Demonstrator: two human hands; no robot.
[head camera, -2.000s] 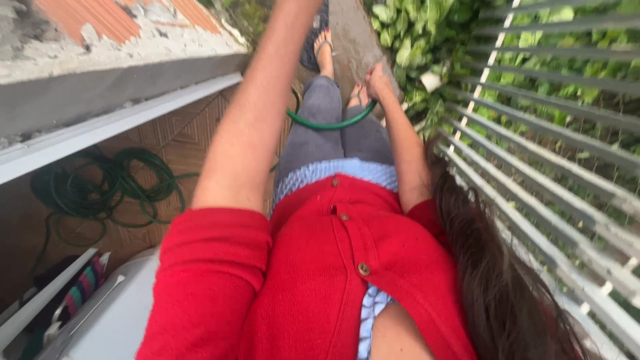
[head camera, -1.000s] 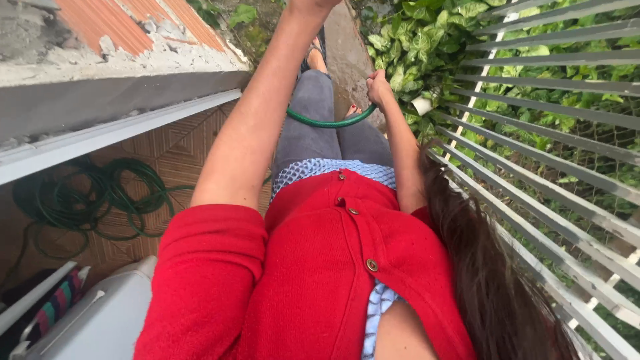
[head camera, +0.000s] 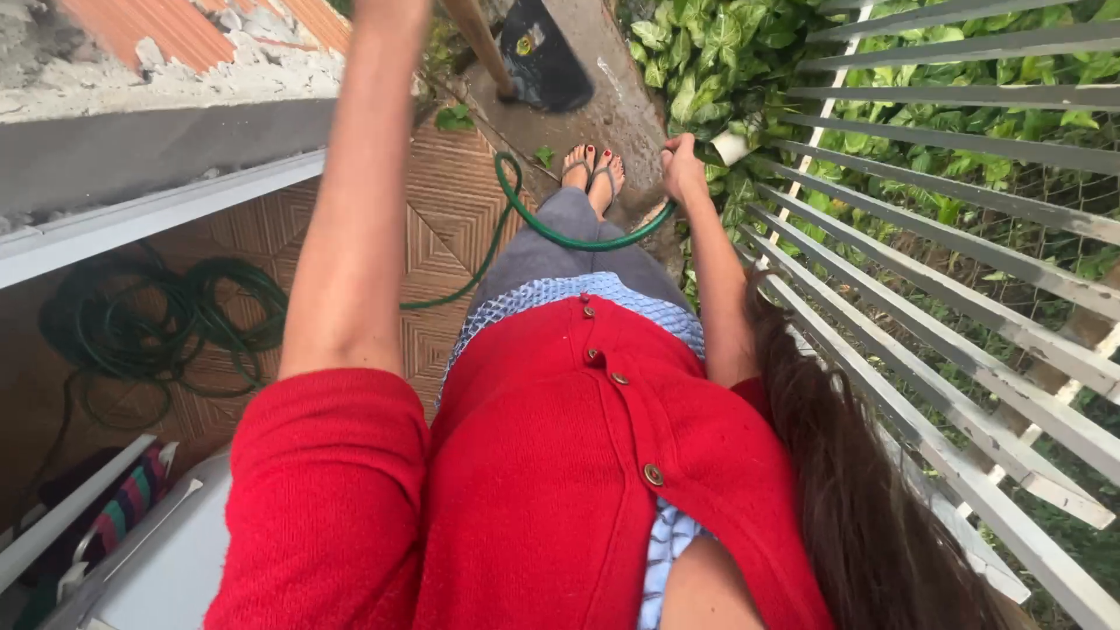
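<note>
My right hand (head camera: 682, 171) is closed around a green garden hose (head camera: 595, 243), beside the plants on the right. From there the hose sags across my grey-clad legs, bends up into a curve and runs down to the tiled floor. A tangled coil of green hose (head camera: 149, 319) lies at the left. My left forearm reaches up past the top edge, and its hand is cut off from view. To the right of that forearm is a tool with a wooden handle (head camera: 479, 44) and a dark, wide blade (head camera: 547, 66) over the concrete path.
A slatted metal railing (head camera: 945, 227) runs along the right, with leafy plants (head camera: 700, 52) beside and behind it. A white pipe end (head camera: 731, 147) sticks out near my right hand. A broken brick wall edge (head camera: 175, 114) stands upper left; a white appliance-like surface (head camera: 166, 560) is lower left.
My feet now stand side by side; two seconds ago they were apart. The wooden handle and the hose's curved left part have come into sight. My right hand stays on the hose.
</note>
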